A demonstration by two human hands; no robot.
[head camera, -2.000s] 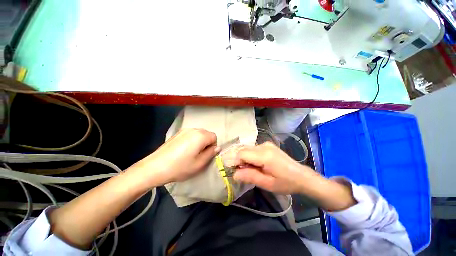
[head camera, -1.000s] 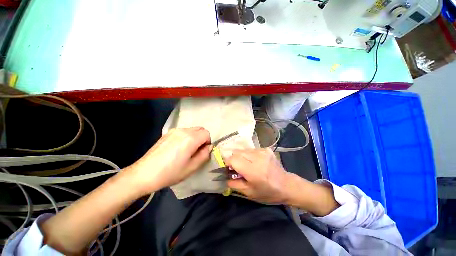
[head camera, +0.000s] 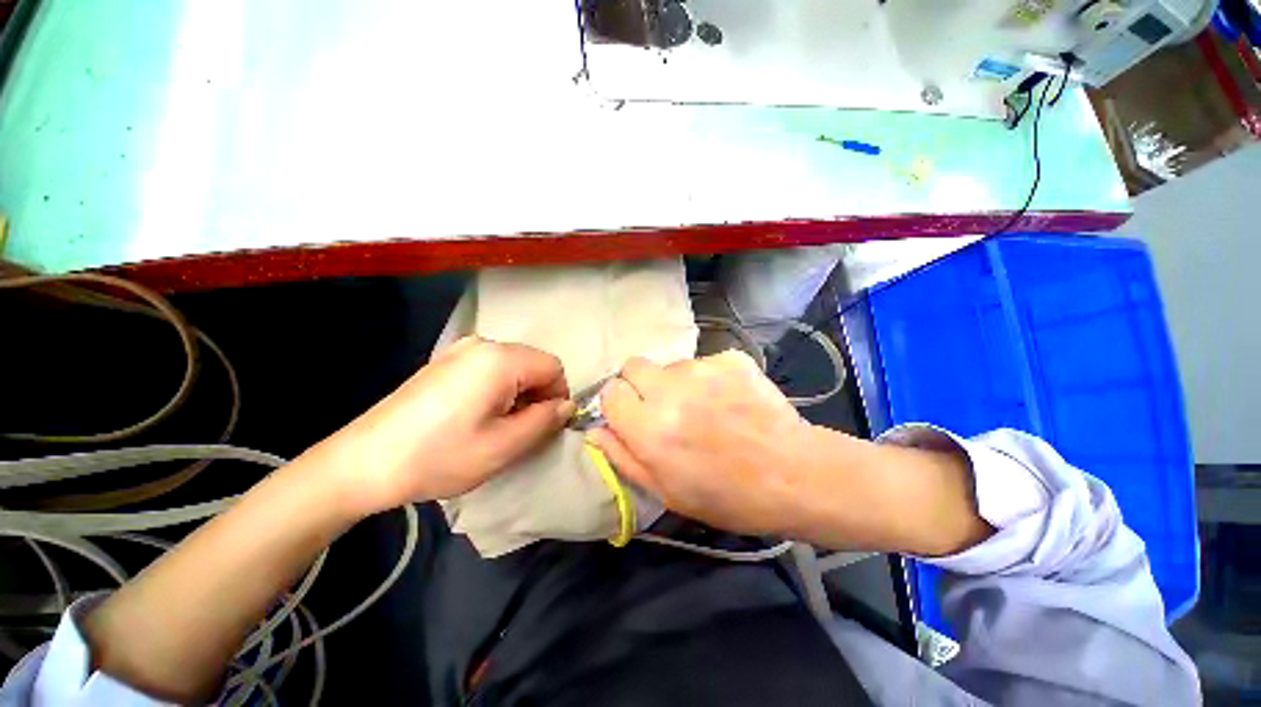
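The beige cloth piece hangs from below the table edge onto my lap. A narrow yellow strip curves down its lower part. My left hand pinches the cloth left of the strip's upper end. My right hand is closed at the cloth just right of my left fingertips, its knuckles up. Only a small light bit shows between the fingertips. The snips are hidden, so I cannot tell if they are still in my right hand.
The pale green table with a red edge spans the top, with the white sewing machine on it. A blue-handled tool lies there. A blue crate stands right. Cream strap loops hang left. A black cable crosses the table edge.
My right hand has moved up and left to my left fingertips. The dark snips blades seen beside the yellow strip no longer show, nor does the grey strip. The view has shifted downward.
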